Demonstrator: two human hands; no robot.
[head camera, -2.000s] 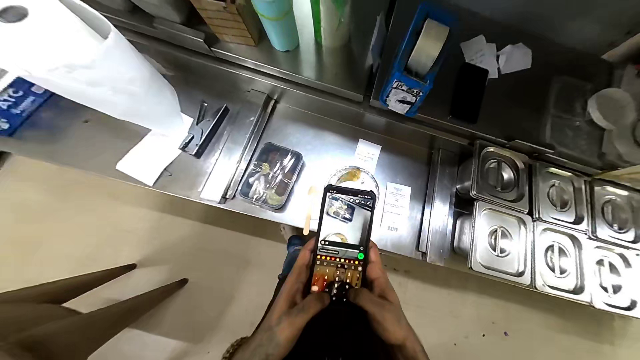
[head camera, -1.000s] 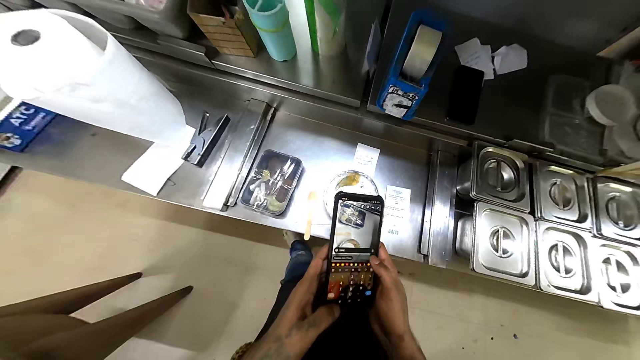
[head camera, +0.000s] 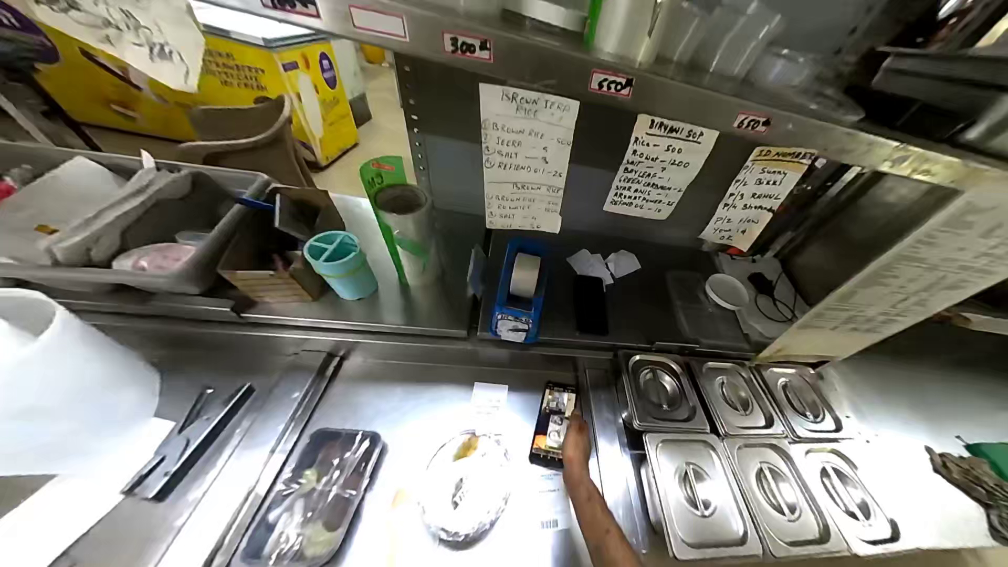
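Observation:
My right hand is on the right edge of a smartphone with a lit screen, over the steel counter; whether the phone rests on the surface cannot be told. My left hand is out of view. Left of the phone sits a round container covered in shiny wrap or foil, with a paper slip behind it. A printed label lies below the phone. Farther left is a black tray of food under clear film.
Lidded steel pans stand at the right. A stapler and a white paper roll are at the left. On the back shelf stand a blue tape dispenser, a dark phone and a turquoise cup.
Both hands held the phone before; now only my right hand is on it, farther right over the counter, and my left hand has left the view. The view has tilted up.

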